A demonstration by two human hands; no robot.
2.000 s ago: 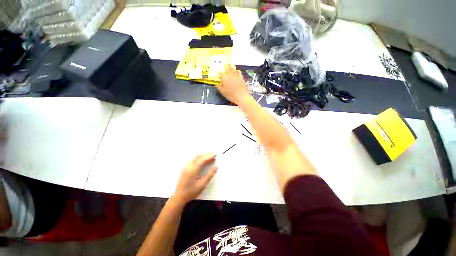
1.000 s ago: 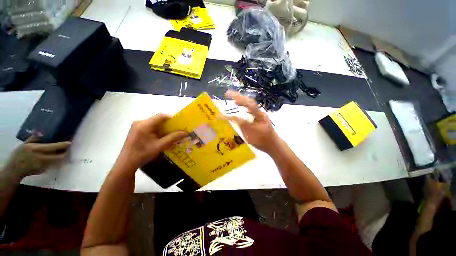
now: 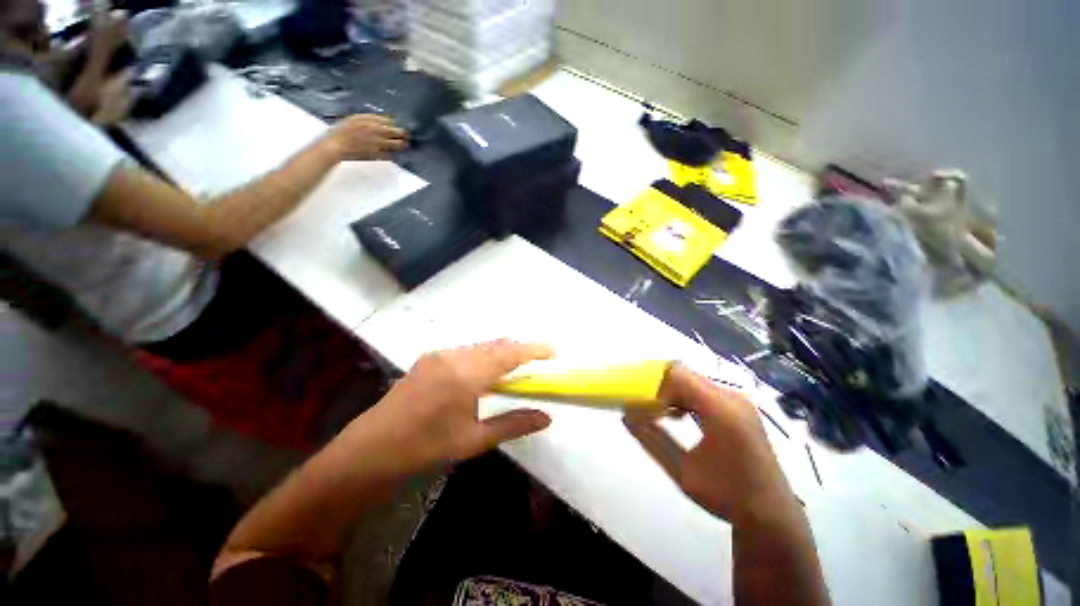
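Note:
A yellow outer box (image 3: 592,382) is seen nearly edge-on, in front of me above the table's near edge. My left hand (image 3: 462,408) is at its left end, with thumb and fingers apart; whether it touches the box is unclear. My right hand (image 3: 711,440) grips its right end. The far faces of the box are hidden. Flat yellow outer boxes (image 3: 667,237) with black flaps lie at the back centre.
Black inner boxes (image 3: 509,136) stand stacked at left centre. A person's arm (image 3: 255,213) reaches in from the left. A clear bag (image 3: 870,266) and black tangled heap (image 3: 829,367) lie right. A finished box (image 3: 1001,568) is at lower right. White strips lie nearby.
The view has turned left. The yellow box, earlier flat and broad-side to me, now shows edge-on; my right hand has closed on it. The other person's hand has left the black box.

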